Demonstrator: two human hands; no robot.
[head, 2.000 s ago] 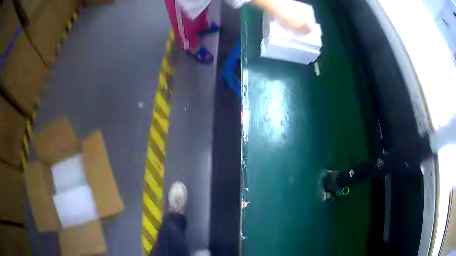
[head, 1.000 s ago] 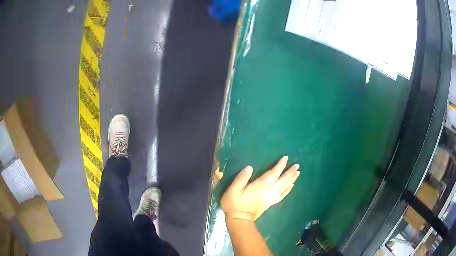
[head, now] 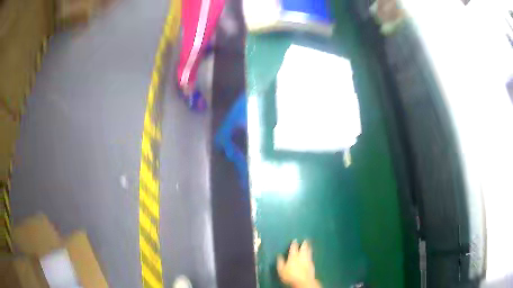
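Observation:
A stack of white product boxes [head: 318, 101] lies on the green surface [head: 332, 208], strongly glaring, so its seams cannot be made out. My right hand [head: 298, 265] is at the bottom edge, blurred and partly cut off, over the green surface. Its fingers are apart and it holds nothing. It is well below the stack and apart from it. My left hand is not in view. An open brown carton [head: 90, 261] stands on the floor at the bottom left, cut off by the edge, with white boxes [head: 59, 269] inside.
A blue scale platform [head: 307, 8] is beyond the stack. A person's pink trouser leg [head: 196, 42] is at the top, left of the bench. A blue stool [head: 232, 132] shows under the bench edge. Yellow-black tape [head: 149, 191] runs along the floor. Brown cartons [head: 25, 62] stand at left.
The view has swung back up along the bench. The co-worker's hand seen earlier on the stack is no longer visible there. My right hand now shows lower in the picture, still empty.

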